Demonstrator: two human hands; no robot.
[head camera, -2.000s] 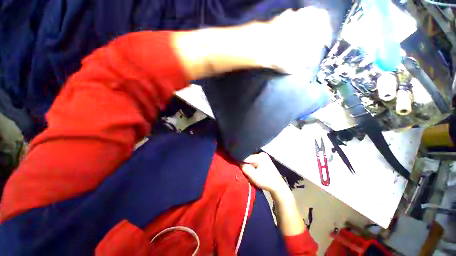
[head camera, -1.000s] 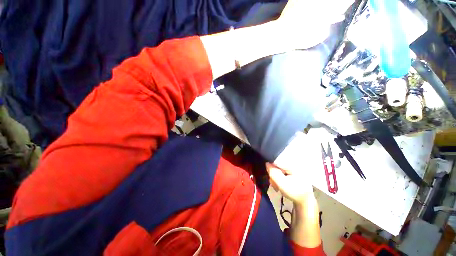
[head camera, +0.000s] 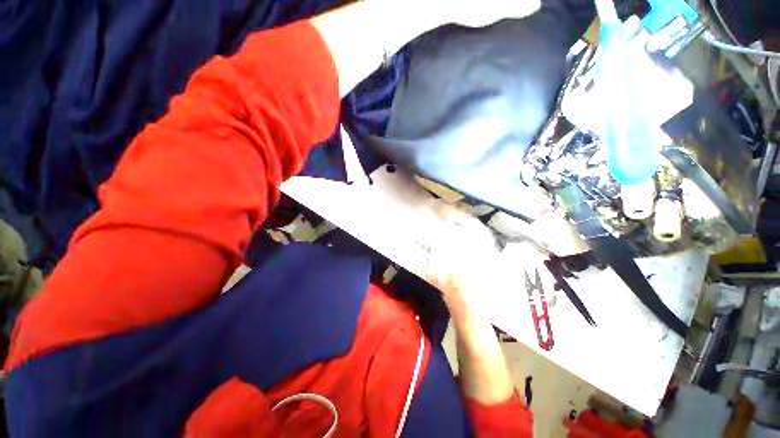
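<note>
A dark grey fabric piece (head camera: 466, 94) lies by the machine head, pale under the lamp, its lower edge over the white table (head camera: 616, 359). My left hand (head camera: 479, 10) is at its upper edge, washed out and partly cut off by the frame's top; its grip cannot be told. My right hand (head camera: 462, 244) is over the table just below the fabric's lower edge; glare hides its fingers and any grip. The overlock machine (head camera: 590, 158) is at the right, its needle area lost in glare.
Red-handled thread snips (head camera: 540, 312) and dark tweezers (head camera: 571, 293) lie on the table. A black strip (head camera: 641, 282) runs from the machine to the table edge. The lamp (head camera: 629, 128) hangs over the machine. A navy fabric heap (head camera: 154, 60) fills the upper left.
The fabric's lower part has moved up, baring more table. My right hand has moved up from below the table edge onto the table area. My left hand has shifted up and left.
</note>
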